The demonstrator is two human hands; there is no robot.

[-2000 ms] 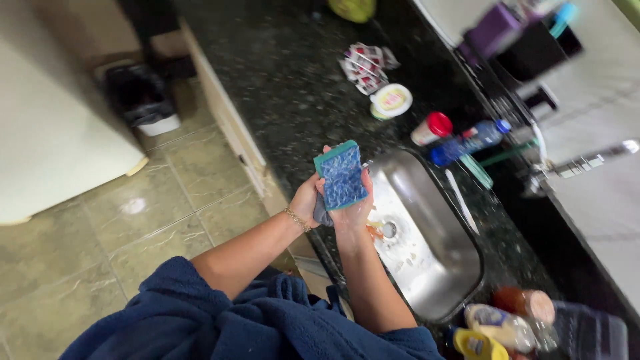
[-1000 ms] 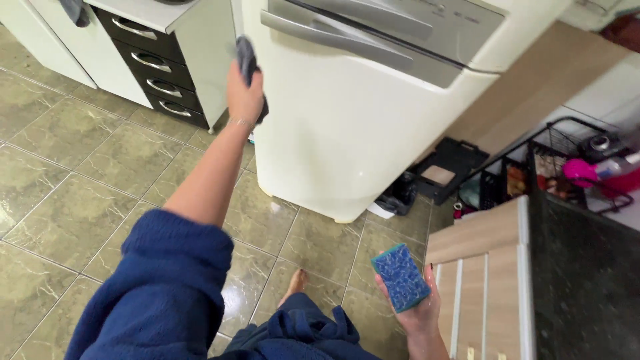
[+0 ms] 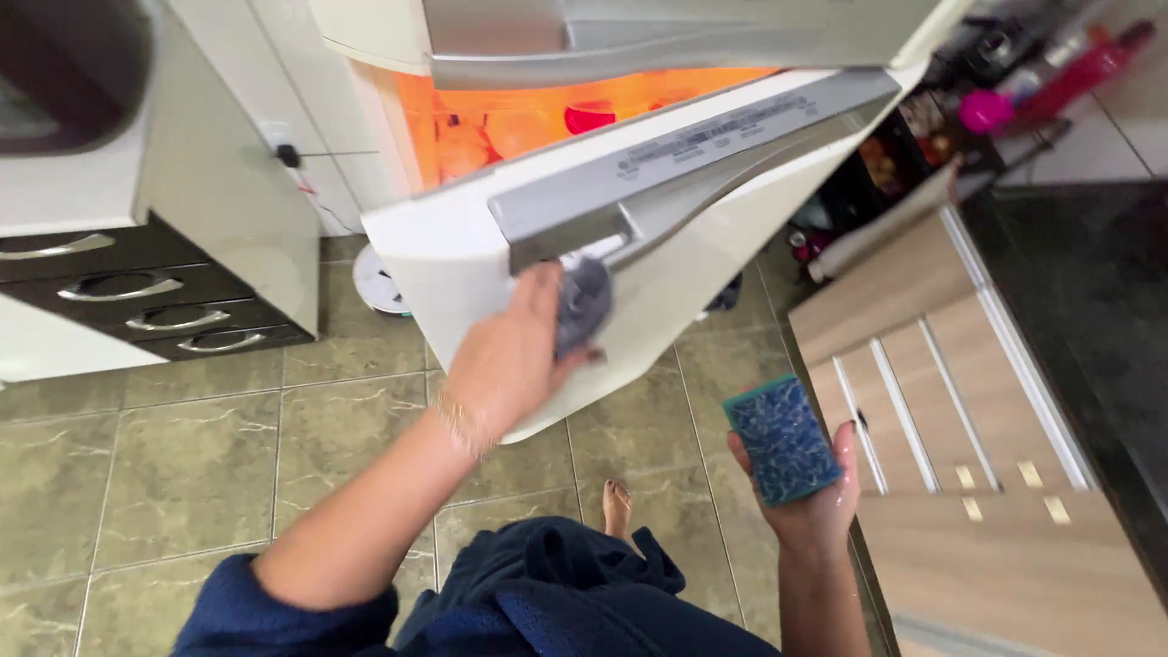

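My left hand (image 3: 511, 356) holds a crumpled grey cloth (image 3: 584, 306) and is at the handle end of the white refrigerator door (image 3: 675, 301). That lower door stands ajar, and orange light shows inside the refrigerator. The fingertips are partly hidden by the cloth and the handle. My right hand (image 3: 812, 493) is low on the right, palm up, with a blue scrubbing sponge (image 3: 785, 443) with green edges resting in it. The hand looks wet.
At left is a cabinet with black drawers (image 3: 119, 283). A round white device (image 3: 379, 283) lies on the floor beside the refrigerator. On the right are wood-look cabinets (image 3: 949, 392) under a dark stone counter (image 3: 1095, 274) and a rack with bottles. A bare foot (image 3: 617, 506) shows below.
The view has swung from the sink to the refrigerator. Its lower door, shut one second ago, is now ajar. The left hand with the cloth has come to the door handle.
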